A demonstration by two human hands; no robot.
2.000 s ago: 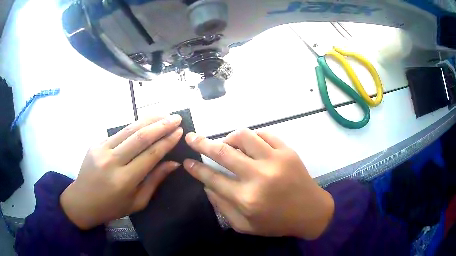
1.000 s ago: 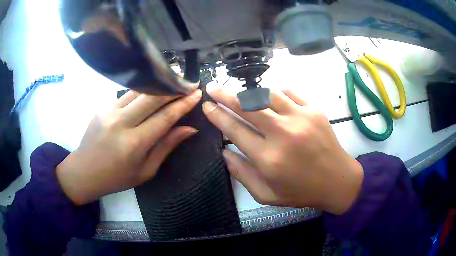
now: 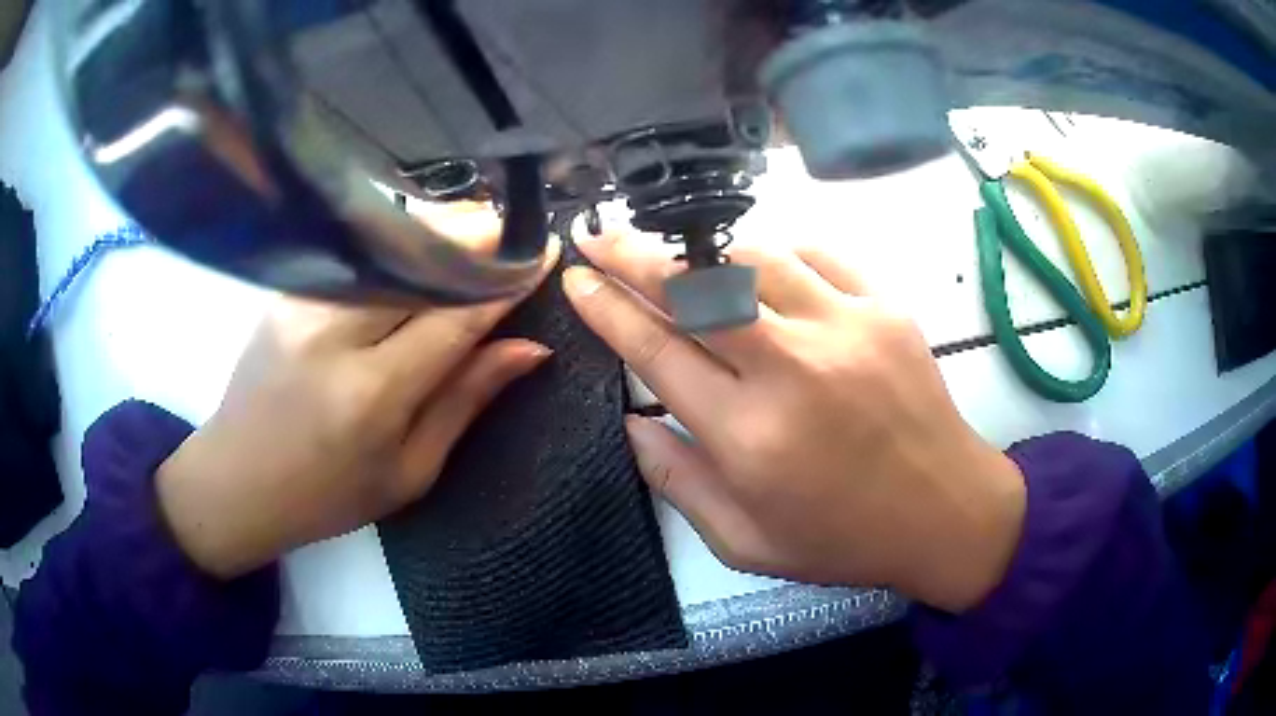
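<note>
A black rib-knit fabric panel (image 3: 532, 518) lies on the white table, its far end under the sewing machine head (image 3: 364, 112) and its near end at the table's front edge. My left hand (image 3: 329, 413) presses on the panel's left side, its fingertips partly hidden by the machine head. My right hand (image 3: 826, 420) rests at the panel's right side, index fingertip on the cloth close to the needle area. The tension knob (image 3: 711, 297) hangs in front of the right fingers. The needle and presser foot are mostly hidden.
Scissors with green and yellow handles (image 3: 1043, 280) lie right of my right hand. A flat black rectangle (image 3: 1243, 301) is at the far right. A blue strand (image 3: 87, 273) and a dark cloth stack (image 3: 25, 392) are at the left. The ridged table edge (image 3: 784, 623) runs in front.
Since two seconds ago, both hands and the panel have moved forward under the machine head, which now looks larger and nearer. In the last second the hands have barely moved.
</note>
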